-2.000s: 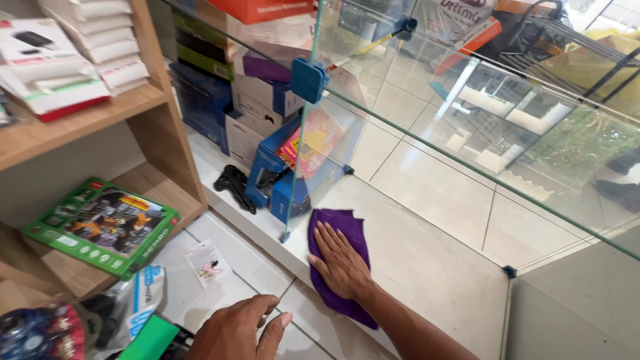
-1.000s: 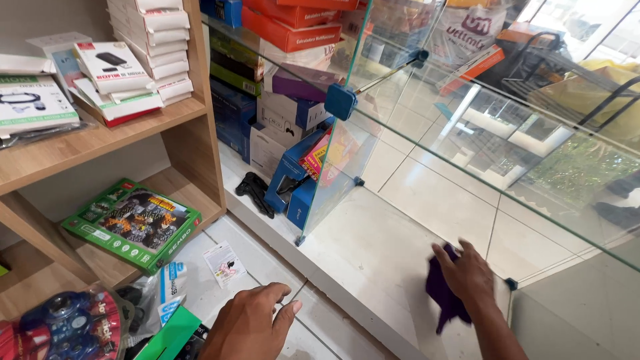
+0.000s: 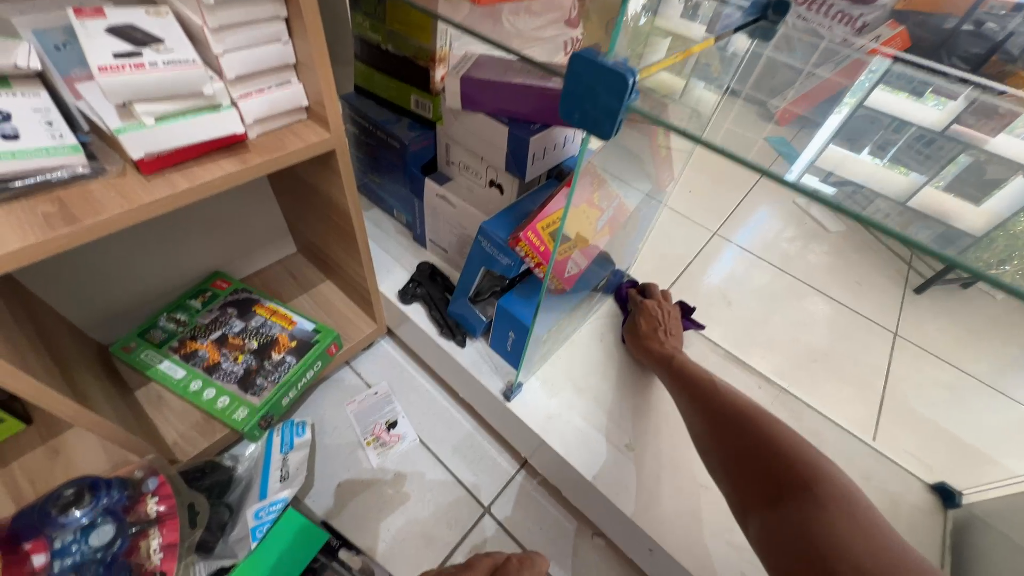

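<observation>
My right hand [image 3: 654, 324] grips a bunched purple cloth [image 3: 690, 317] at the far edge of the white display base [image 3: 640, 448], close to a blue corner clip on the glass divider [image 3: 560, 296]. Only the knuckles of my left hand [image 3: 490, 565] show at the bottom edge, over the tiled floor; whether it holds anything is hidden. Left of the divider, a black game controller [image 3: 434, 300] lies beside blue boxes [image 3: 512, 324] and a tilted pink and yellow box [image 3: 572, 232].
A wooden shelf [image 3: 352, 200] on the left carries small white boxes [image 3: 144, 60] and a green toy box [image 3: 232, 348]. Packaged goods [image 3: 104, 520] and a white card [image 3: 382, 424] lie low at left. A glass shelf with a blue clamp [image 3: 596, 94] spans above the base.
My right hand has moved with the purple cloth from the right part of the base to its far left corner by the divider. My left hand has sunk mostly out of view.
</observation>
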